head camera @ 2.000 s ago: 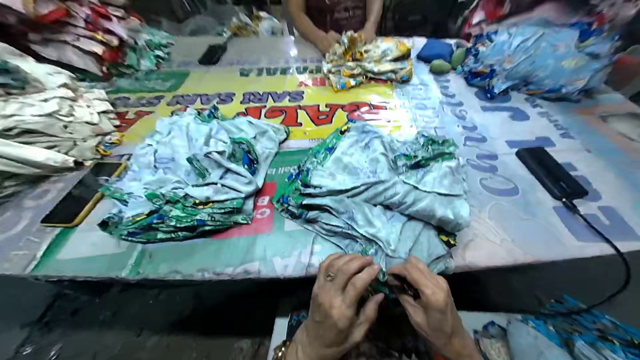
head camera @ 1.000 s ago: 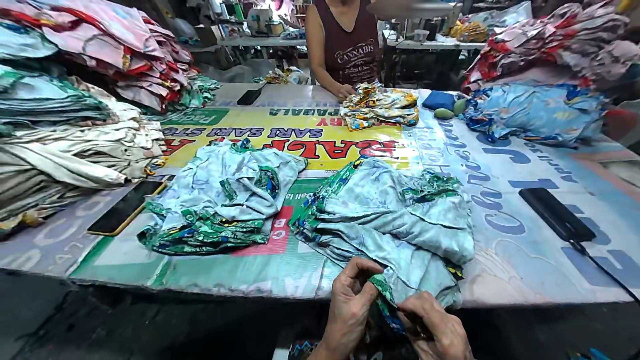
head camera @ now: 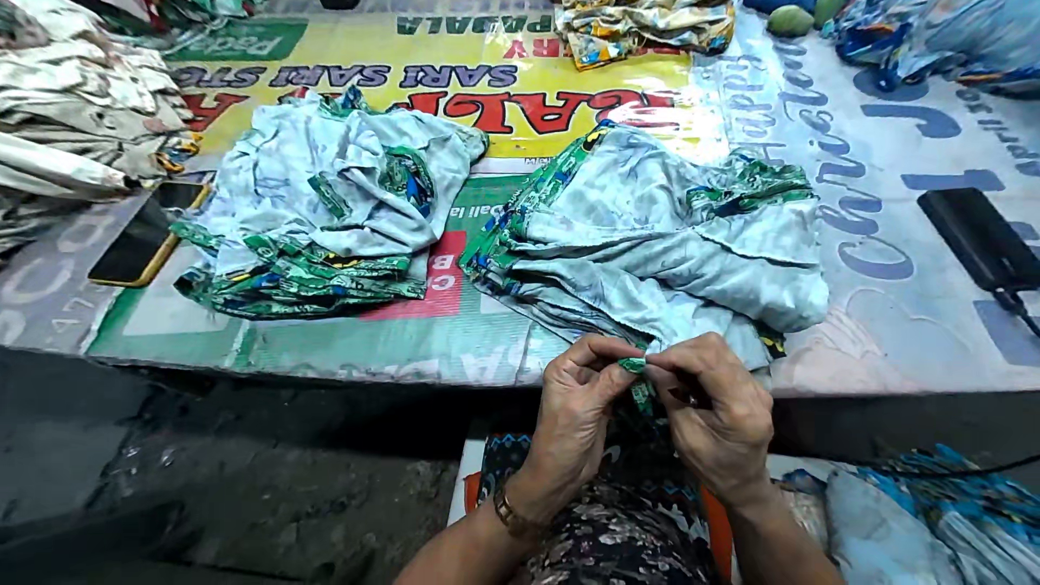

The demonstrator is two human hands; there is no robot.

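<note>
My left hand (head camera: pixel 578 406) pinches a small green printed strip of fabric (head camera: pixel 632 366) between thumb and fingers at the table's front edge. Fingertips of my right hand (head camera: pixel 719 406) meet the same strip from the right; a small dark object, too hidden to name, is within that hand. Just beyond both hands lies a crumpled heap of pale blue-grey garments (head camera: pixel 650 236) with green printed trim, its front part hanging toward my hands. A second similar heap of garments (head camera: pixel 325 187) lies to its left.
A smartphone (head camera: pixel 142 236) lies left of the heaps, beside a pile of cream garments (head camera: pixel 81 97). On the right is a black device (head camera: pixel 979 236) with a cable plugged in. Yellow printed fabric (head camera: pixel 646 28) and blue fabric (head camera: pixel 959 41) lie farther back. More blue fabric (head camera: pixel 918 512) is at lower right.
The view has tipped down since one second ago, so the person across the table is out of frame. My hands have come together at the green strip, which hung more openly between them before.
</note>
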